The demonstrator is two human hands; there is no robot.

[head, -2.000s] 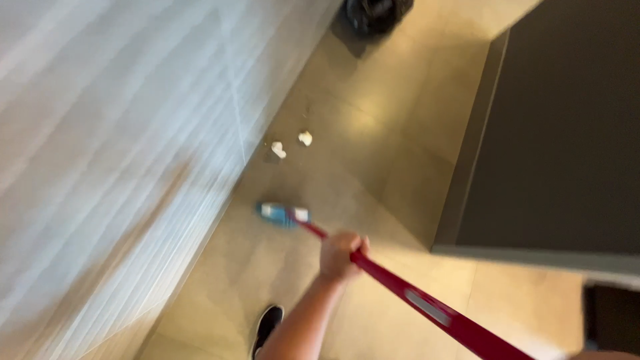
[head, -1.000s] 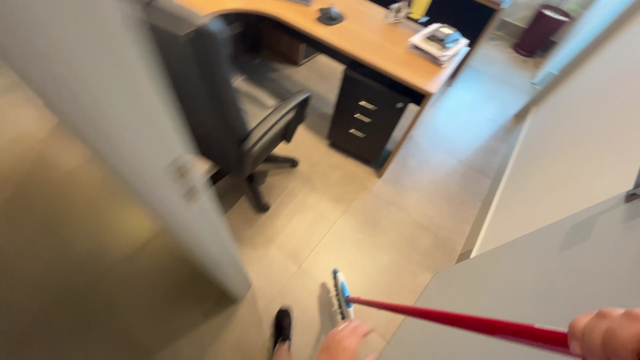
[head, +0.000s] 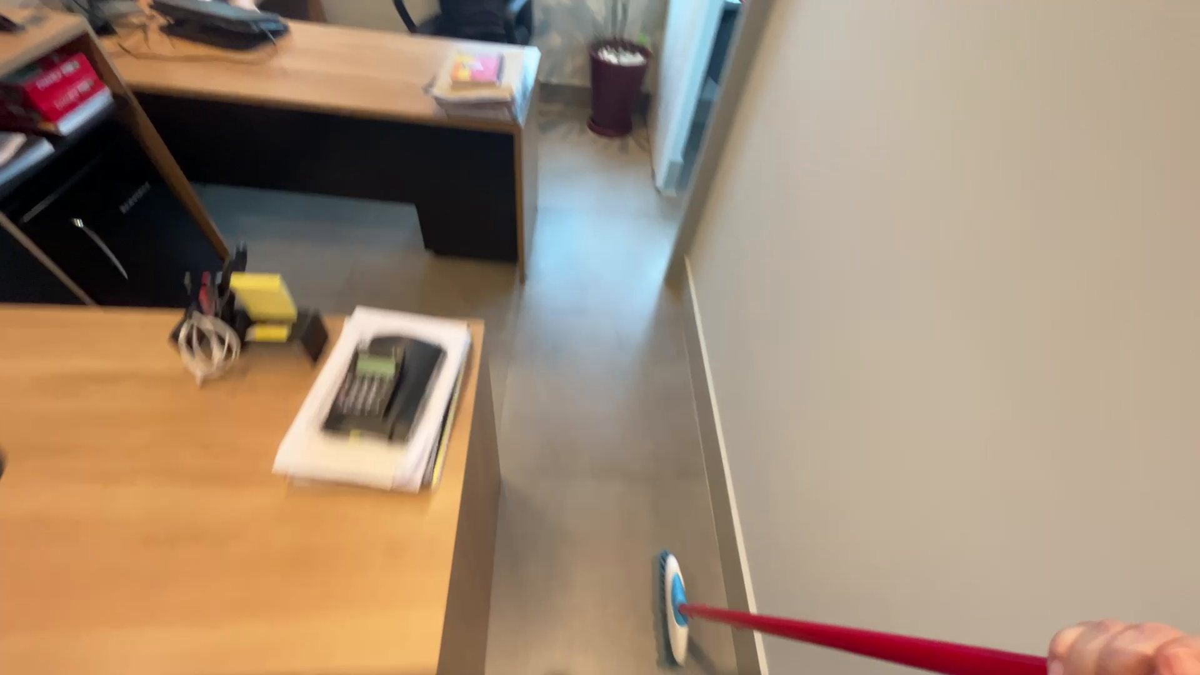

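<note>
My right hand (head: 1125, 647) is at the lower right edge, its fingers closed around the red handle of a broom. The red broom handle (head: 872, 639) runs leftward across the bottom of the view to the broom head (head: 675, 607). That head is white and light blue with dark blue bristles, and it is on the grey floor, close to the skirting board of the right wall. My left hand is not in view.
A wooden desk (head: 234, 562) stands left of the passage, bearing papers (head: 309, 455) and a desk phone (head: 384, 389). Beyond are a second desk (head: 337, 66), a purple plant pot (head: 614, 89) and an open door or cabinet (head: 680, 94). A beige wall (head: 956, 281) bounds the right.
The view has moved forward past the door and office chair to the passage beside the desk. The broom head is now near the right wall. My left hand has left the view.
</note>
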